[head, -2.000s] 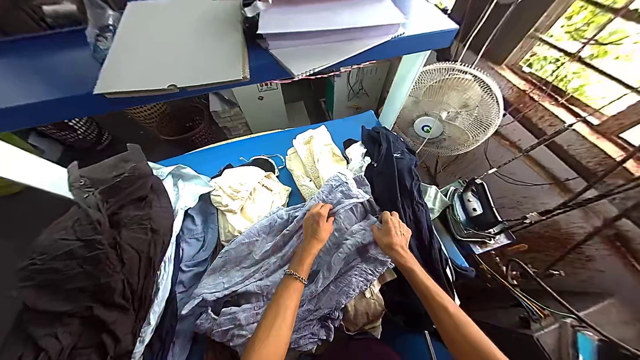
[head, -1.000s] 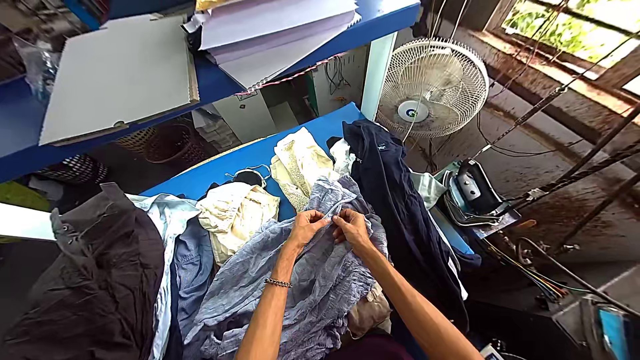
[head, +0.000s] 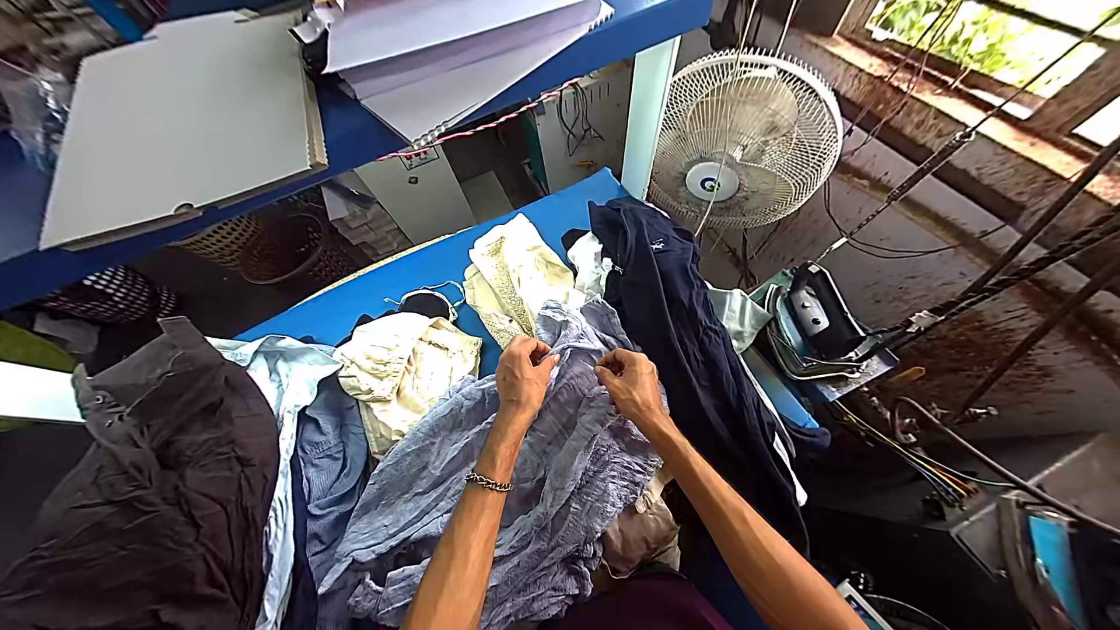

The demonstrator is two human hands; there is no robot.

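Note:
A crumpled blue-grey garment lies across the middle of the blue work surface and hangs toward me. My left hand pinches its cloth near the upper end, thumb against fingers. A short way to the right, my right hand has its fingers curled on the same garment. Cream garments and a cream cloth with a patterned band lie beyond it. Navy clothing borders it on the right. Light blue and dark brown garments lie at the left.
An iron rests on a stand at the right, by hanging cords. Behind it stands a white fan. A blue shelf holding white board and paper stacks crosses the top. Baskets are under the shelf.
My hands were apart on the garment, came together at its upper part, and are now slightly apart again. The cloth is gathered more between them than at first.

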